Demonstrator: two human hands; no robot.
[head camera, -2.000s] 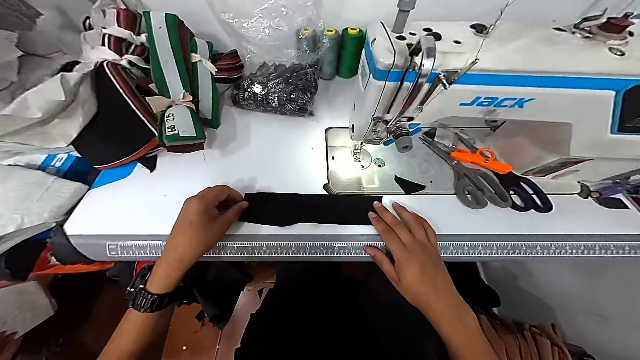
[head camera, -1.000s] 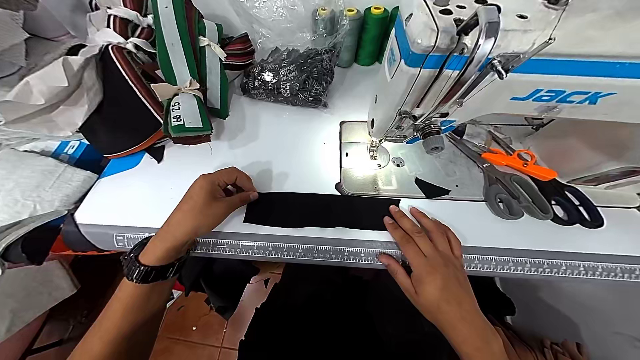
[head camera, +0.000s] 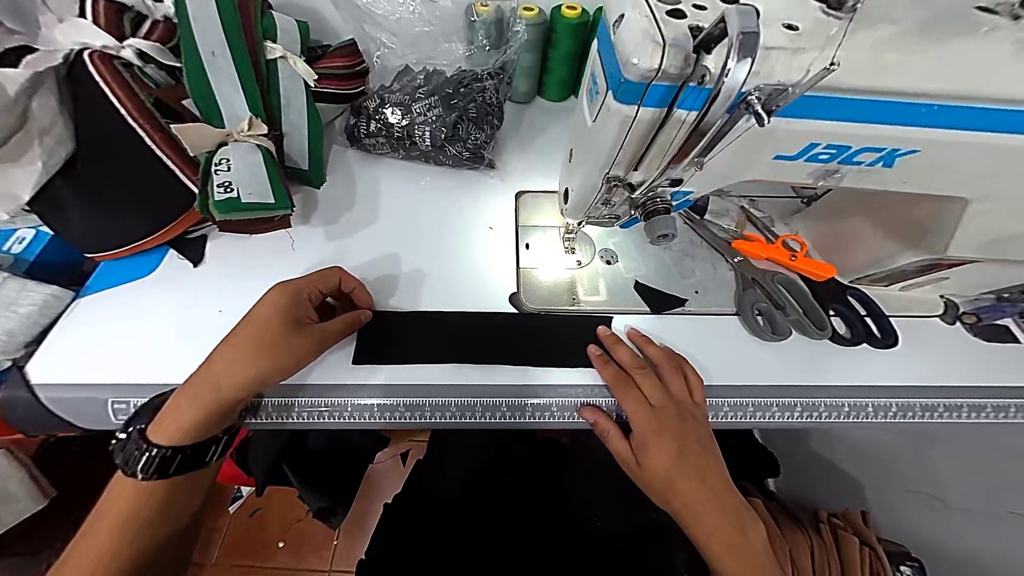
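Note:
A black fabric strip [head camera: 480,339] lies flat on the white sewing table, its long side roughly parallel to the front edge. My left hand [head camera: 320,316] pinches its upper left corner between thumb and fingertips. My right hand [head camera: 652,400] rests over the strip's right end, fingertips on the fabric and thumb over the measuring scale [head camera: 480,410] along the table edge. Behind the strip stands a Jack sewing machine [head camera: 848,120], its presser foot [head camera: 570,238] over the lit metal plate [head camera: 552,284]. A small black fabric scrap [head camera: 659,297] lies on that plate.
Grey-handled scissors [head camera: 764,300], dark-handled scissors [head camera: 860,316] and orange-handled thread snips [head camera: 784,253] lie right of the plate. Tied green and white fabric bundles [head camera: 232,152], black fabric pieces [head camera: 120,160], a plastic bag of black labels [head camera: 432,116] and green thread cones [head camera: 565,56] stand behind.
The black strip's lower edge looks straighter than in the earlier frames. Both hands have stayed at its ends. The view has moved closer to the table.

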